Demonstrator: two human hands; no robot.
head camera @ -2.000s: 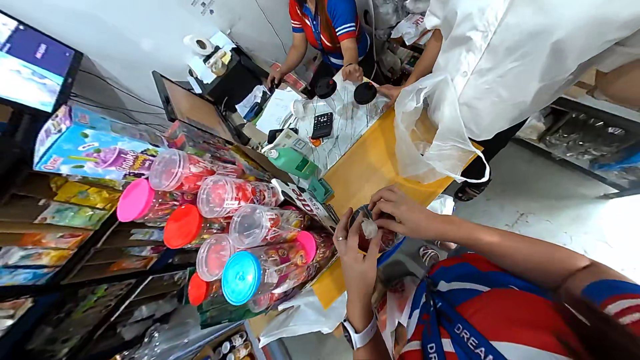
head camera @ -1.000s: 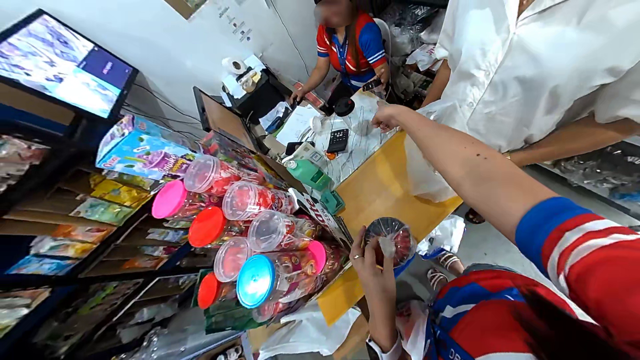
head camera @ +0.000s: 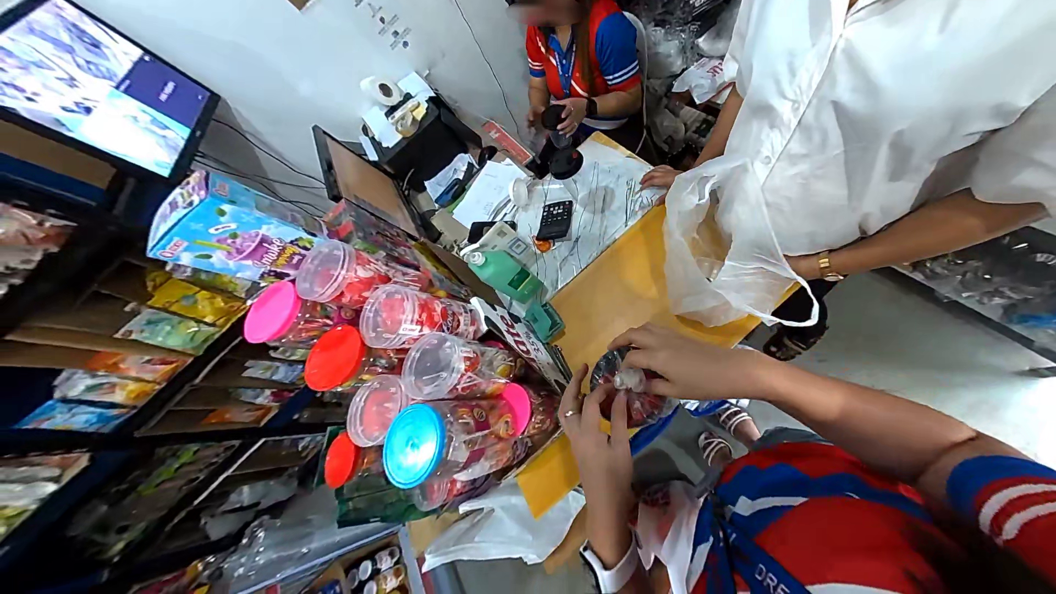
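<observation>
A round, dark-topped container with reddish contents stands at the near edge of the yellow counter. My left hand, with a ring and a white wristband, holds its near left side. Fingers of my right hand rest on top, around a small whitish, translucent bunched piece that both hands touch. Whether that piece is tape or plastic film cannot be told. Beyond my hands a white plastic bag stands on the yellow counter.
Candy jars with coloured lids crowd the left side by a green bottle. A calculator lies on the far desk, where a seated person holds a dark-lidded cup. A person in a white shirt stands opposite. Packet shelves line the left.
My right hand has come back from its reach across the counter to the container's top. My left hand has stayed on it. The seated person has lifted a dark-lidded cup.
</observation>
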